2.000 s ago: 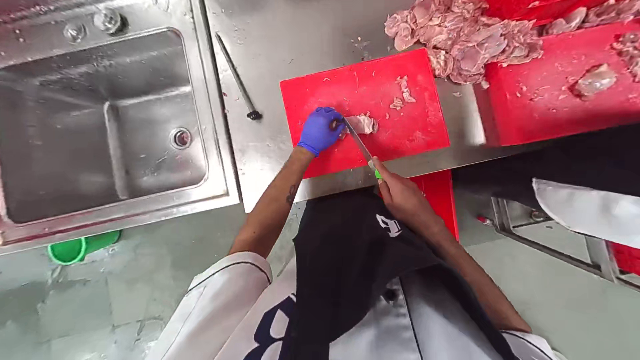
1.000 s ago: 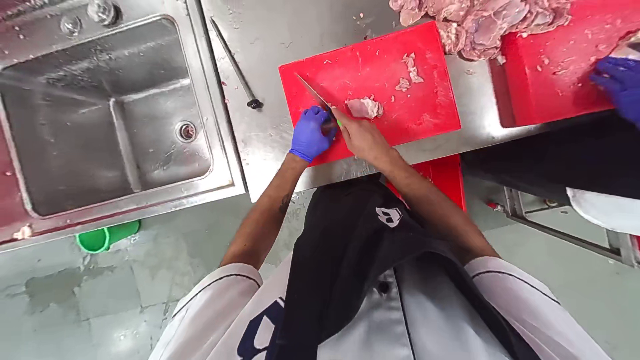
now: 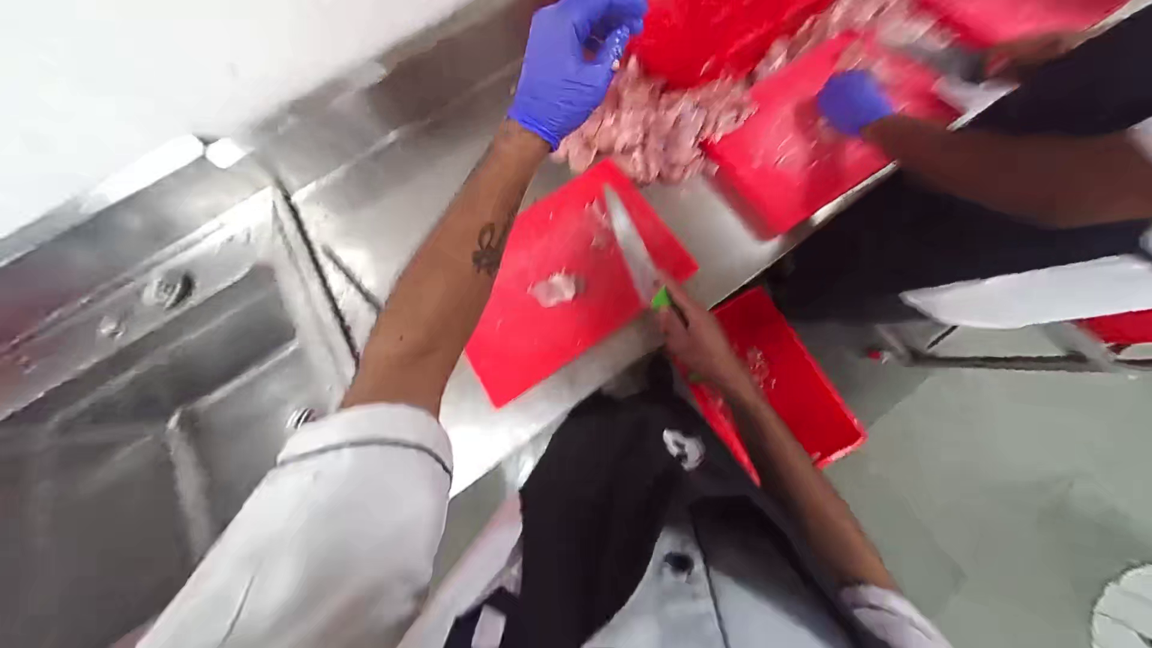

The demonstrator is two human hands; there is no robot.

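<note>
My left hand [image 3: 571,67], in a blue glove, is raised at the top centre over the far side of the counter, near the pile of raw meat [image 3: 661,126]. Its fingers are curled, and something small and pale shows at the fingertips; I cannot tell what. My bare right hand [image 3: 697,337] grips a knife [image 3: 633,243] with a green-marked handle, its blade over the right part of the red cutting board [image 3: 531,337]. A piece of raw meat [image 3: 556,289] lies on the board, with small scraps beyond the blade.
A stainless steel sink [image 3: 216,387] is at the left, with a dark rod [image 3: 351,277] beside it. A red bin [image 3: 787,378] stands below the counter edge. At the right, a co-worker's gloved hand [image 3: 853,102] works over another red board [image 3: 792,148].
My left hand has left the board and reached up to the far side by the meat pile. My right hand has moved to the board's right edge with the knife. The view has swung strongly.
</note>
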